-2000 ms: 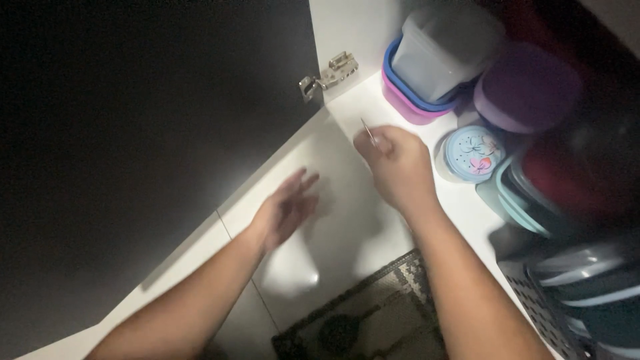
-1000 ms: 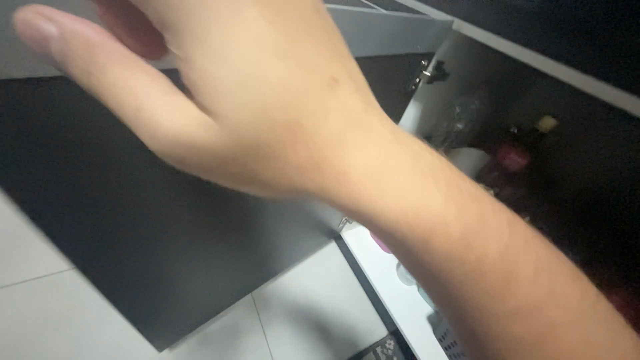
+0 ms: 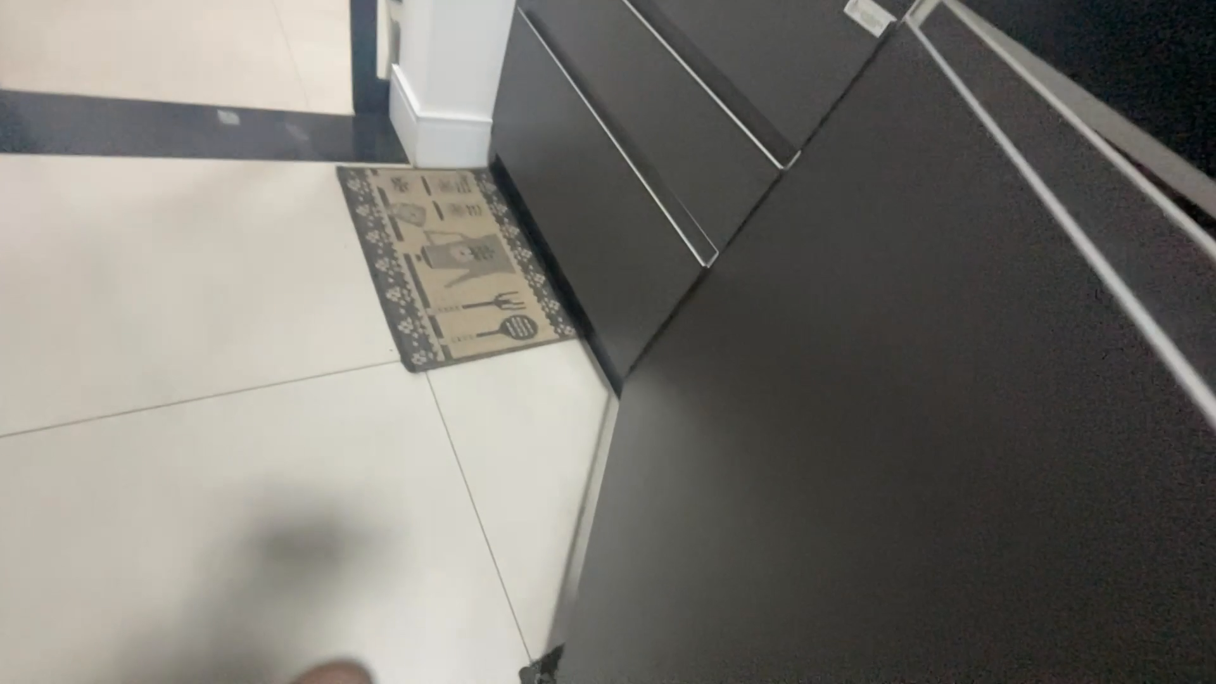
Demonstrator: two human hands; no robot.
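Neither my left hand nor my right hand can be made out in the head view. A small rounded skin-toned shape [image 3: 334,673] shows at the bottom edge; whether it is a fingertip or something else, I cannot tell. A large dark grey cabinet door [image 3: 855,427] fills the right side. Beside it are dark drawer fronts [image 3: 608,180] with thin metallic edge strips. At the upper right, a pale edge [image 3: 1073,123] borders a dark area whose contents are hidden.
A kitchen mat [image 3: 465,256] printed with utensils lies on the pale tiled floor [image 3: 209,456], alongside the drawer base. Past it stand a white wall corner [image 3: 446,76] and a dark floor strip [image 3: 190,123]. Another dark patterned corner [image 3: 543,665] shows at the bottom.
The view has swung widely away from the cabinet interior with the plastic containers. Both hands showed two seconds ago and one large hand a second ago; neither is recognisable now.
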